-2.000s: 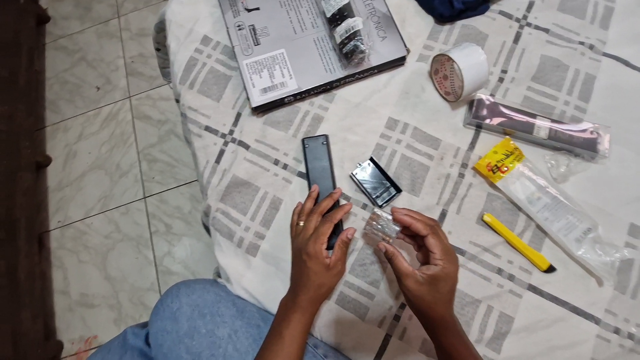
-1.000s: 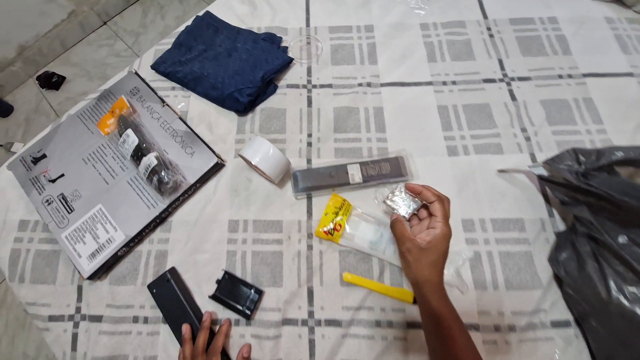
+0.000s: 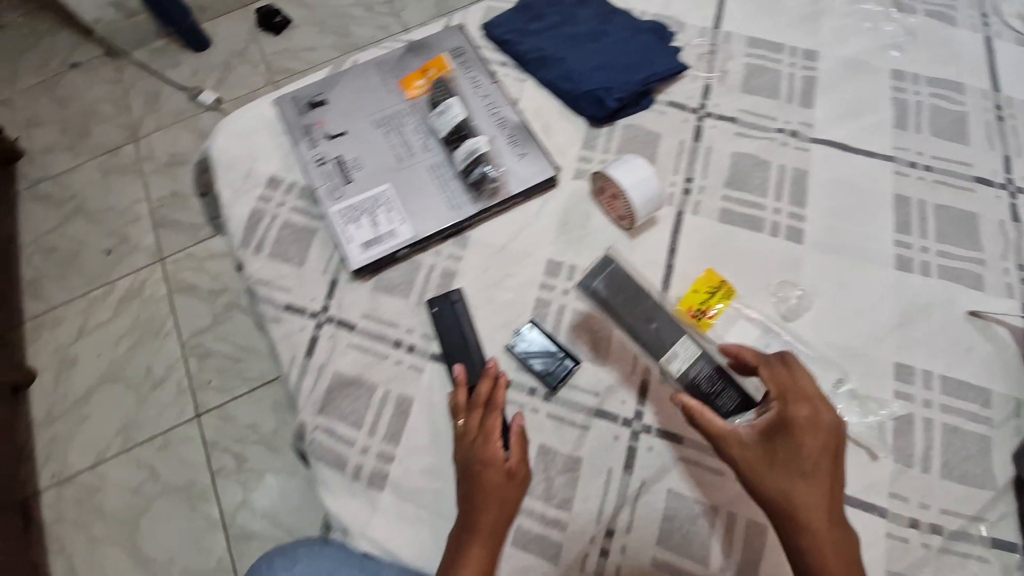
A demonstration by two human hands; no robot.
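Observation:
My right hand (image 3: 780,424) grips the near end of a dark, flat item in a clear package (image 3: 664,340), lifted above the table, with a pale label on it. My left hand (image 3: 488,440) rests its fingers on the lower part of a long black plastic case (image 3: 456,332) that lies on the cloth; whether the fingers close round it cannot be told. Between the hands, a small black piece with a shiny face (image 3: 542,354) lies just right of the case. Behind the right hand is a clear plastic packet with a yellow header (image 3: 706,299).
A grey printed box (image 3: 400,152) carries a packet of black items (image 3: 462,136). A white tape roll (image 3: 628,190) stands right of it, and folded navy cloth (image 3: 588,56) lies at the back. Crumpled clear plastic (image 3: 792,300) is at the right. The tablecloth (image 3: 264,320) ends at the left, above tiled floor.
My right hand held crumpled clear plastic before; now it holds the packaged dark item, which lay on the table. My left hand stays at the black case. The view has shifted.

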